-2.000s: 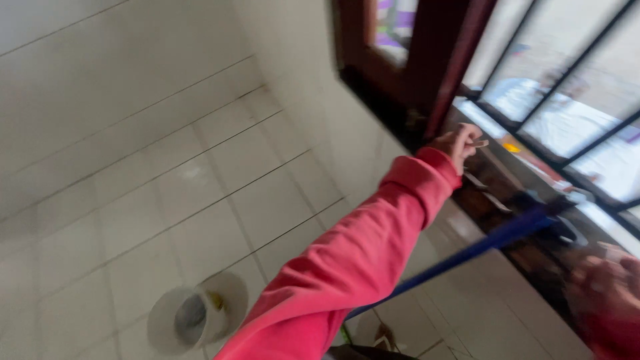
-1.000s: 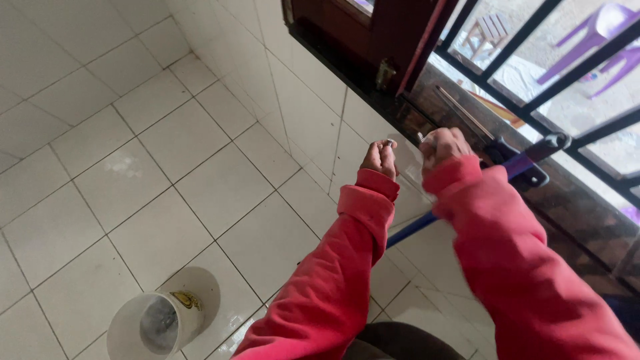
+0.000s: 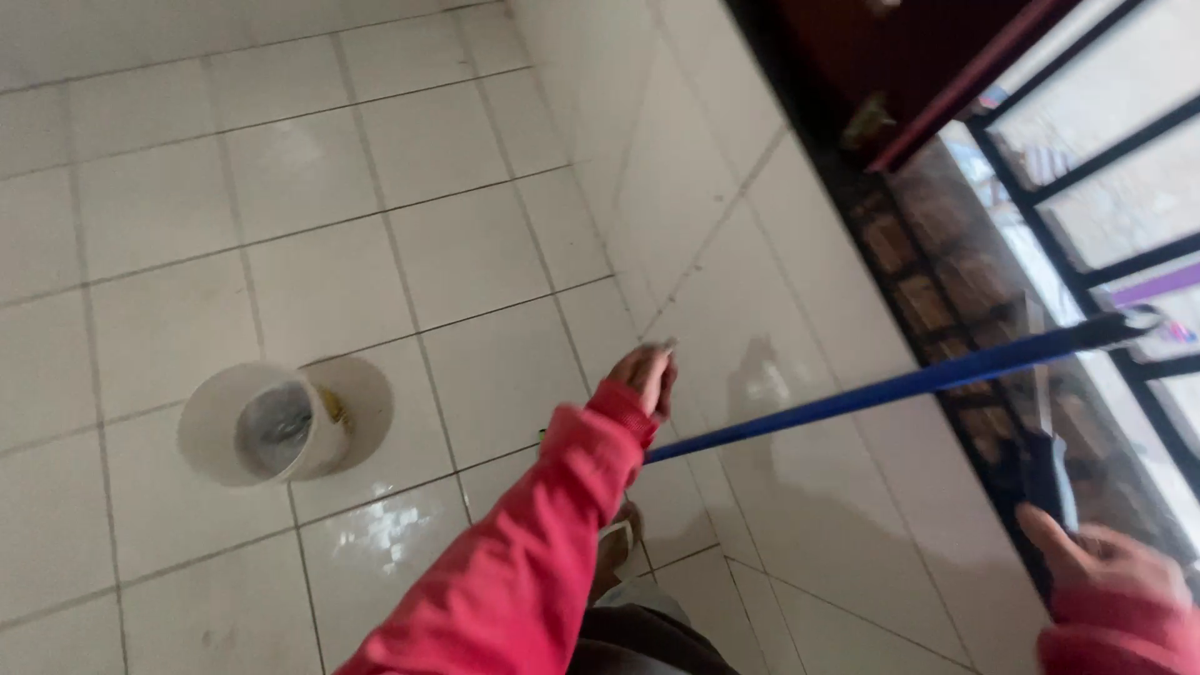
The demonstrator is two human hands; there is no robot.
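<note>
My left hand [image 3: 647, 375], in a red sleeve, is closed over the floor beside the tiled wall, with a small pale object [image 3: 670, 346] at its fingertips. My right hand [image 3: 1111, 562] is at the window sill at the lower right. Its thumb and fingers are around the lower end of the dark blue handle of a thin-bladed hand tool [image 3: 1050, 473]; blur hides its exact kind. A blue pole [image 3: 844, 398] slants between my hands, its dark upper end by the window bars and its lower part hidden behind my left sleeve.
On the tiled floor [image 3: 309, 225] at the left stands a translucent plastic bucket [image 3: 323, 441] with greyish contents. A dark red wooden frame [image 3: 900, 56] and black window bars [image 3: 1069, 244] border the brick sill [image 3: 966, 272]. My sandalled foot [image 3: 614, 544] is below.
My hands were close together one second ago; my right hand has moved away to the tool on the sill. The left still has its fingers closed. The view has shifted.
</note>
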